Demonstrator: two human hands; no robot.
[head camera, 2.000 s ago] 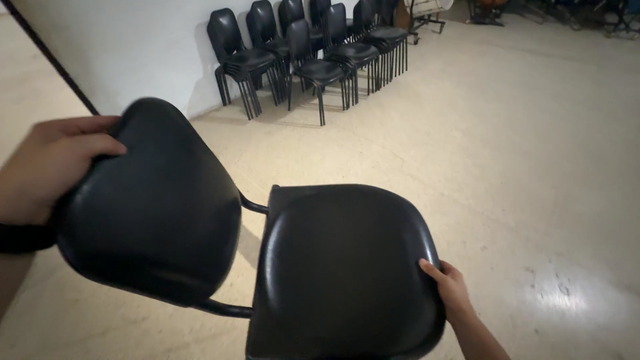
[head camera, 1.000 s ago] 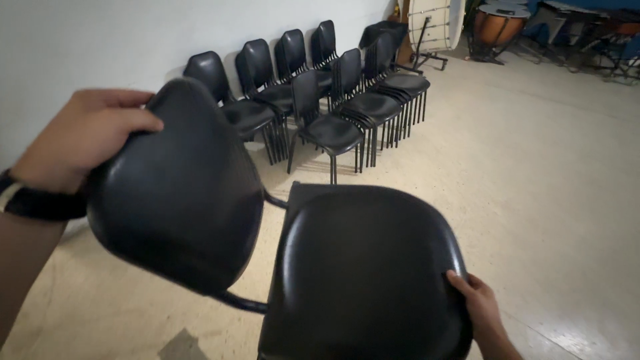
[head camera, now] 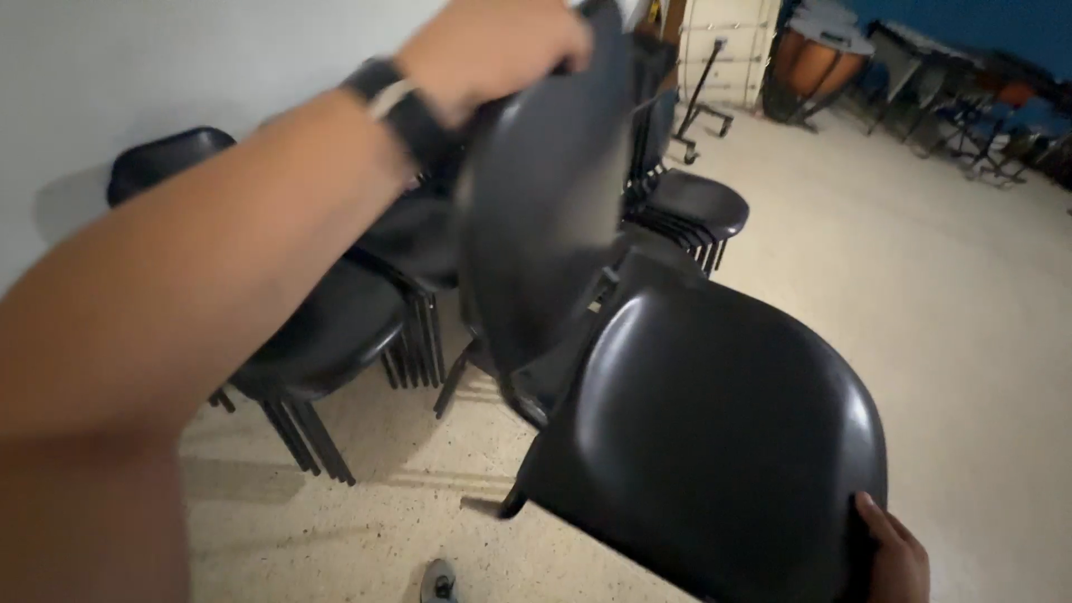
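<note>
A black chair with a smooth seat (head camera: pixel 729 427) and a separate backrest (head camera: pixel 544 193) is held up between my two hands, tilted over the floor. My left hand (head camera: pixel 502 50), with a black band on the wrist, grips the top edge of the backrest; its fingertips are partly blurred. At the lower right, my right hand (head camera: pixel 896 553) holds the front edge of the seat, thumb on top and the other fingers mostly hidden beneath. Behind the held chair are stacked black chairs (head camera: pixel 327 335), partly covered by my left forearm and the backrest.
Another chair stack (head camera: pixel 691 201) stands beyond the held backrest. A white wall (head camera: pixel 276 50) runs behind the stacks. At the back are a wheeled stand (head camera: pixel 703 109), a timpani drum (head camera: pixel 816 63) and other instruments. A shoe (head camera: pixel 438 579) shows on the speckled floor (head camera: pixel 377 536).
The chair stacks are now much nearer. My left hand has risen with the backrest, which has turned more edge-on, and my left forearm crosses the view. Both hands keep hold of the chair.
</note>
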